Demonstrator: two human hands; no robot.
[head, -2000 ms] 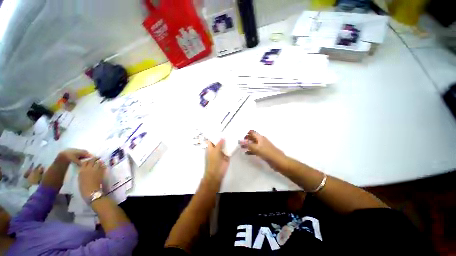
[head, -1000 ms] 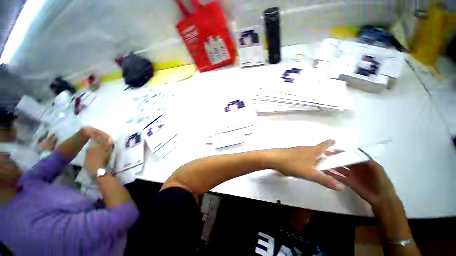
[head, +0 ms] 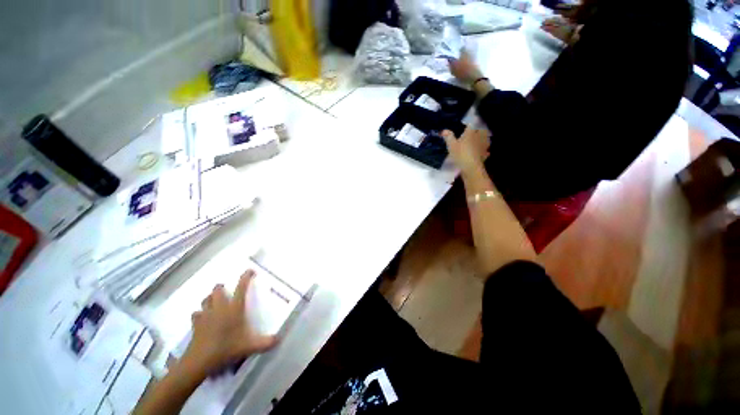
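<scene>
My left hand [head: 223,326] has its thumb and fingers spread over a white printed carton sleeve [head: 276,296] near the table's front edge; it does not visibly grip it. My right hand [head: 469,151], with a bracelet at the wrist, is shut on the near side of a black inner tray [head: 409,136]. That tray holds a white printed card. A second black tray [head: 436,97] with a similar card stands directly behind it, touching or very close.
Stacked flat sleeves [head: 174,243], boxes [head: 251,150] and a finished box [head: 89,332] lie left. A black tumbler [head: 71,156] is by the wall. Bagged parts [head: 383,55] are behind the trays. Another person in black [head: 584,105] sits right, a hand [head: 465,68] beside the trays.
The view has swung right. My hands have parted: the right has reached out to the black tray, and the white sleeve held between them earlier now lies on the table under my left hand.
</scene>
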